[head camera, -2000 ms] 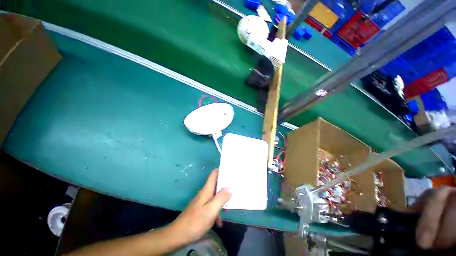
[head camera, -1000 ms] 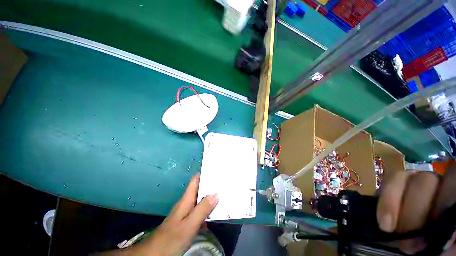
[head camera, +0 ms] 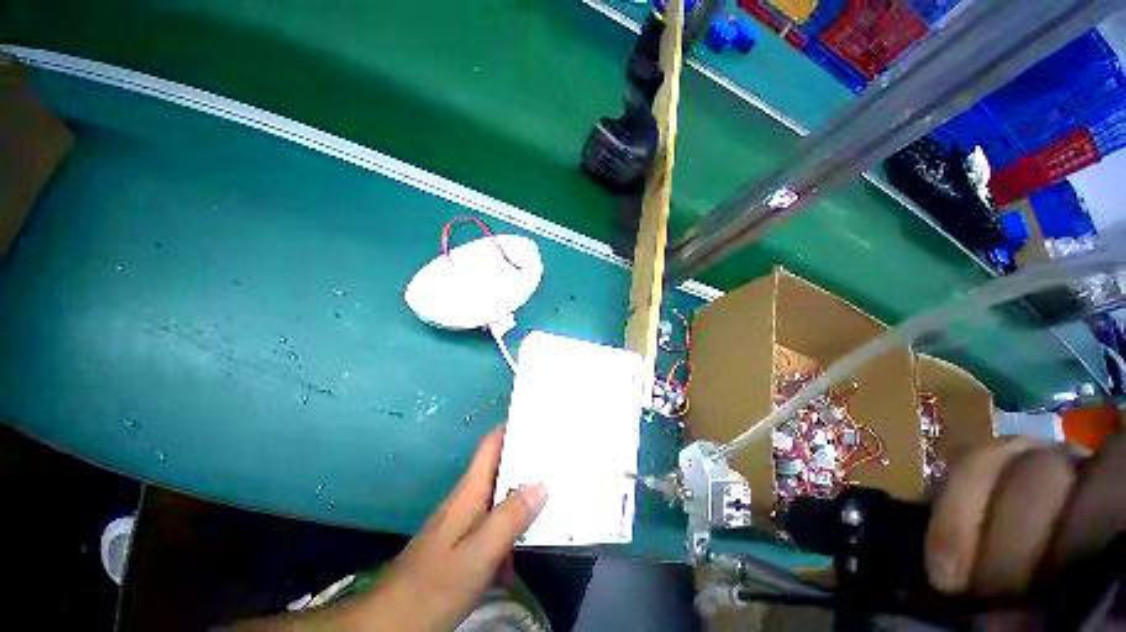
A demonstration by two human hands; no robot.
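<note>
A white flat housing (head camera: 574, 432) lies on the green bench top near its front edge. My left hand (head camera: 475, 537) holds it by its left side, thumb on top. A white oval head (head camera: 475, 284) with a red wire loop lies beyond it, joined by a thin white stem or lead. My right hand (head camera: 1019, 525) grips a black electric screwdriver (head camera: 864, 537), lying sideways. Its metal nose (head camera: 710, 488) points left, with the tip at the housing's right edge; whether it touches is unclear. A clear feed tube (head camera: 852, 358) curves down to the nose.
A wooden strip (head camera: 658, 210) crosses the belt (head camera: 408, 99), with black housings (head camera: 621, 148) against it. Open cartons (head camera: 735, 370) of small wired components stand at right. A metal post (head camera: 852, 136) slants behind. A carton (head camera: 27, 154) is at far left, blue and red crates (head camera: 1037, 111) at upper right.
The screwdriver nose has moved left to the housing's right edge since the first frame. The red loop now lies over the head. The white parts on the belt have left view.
</note>
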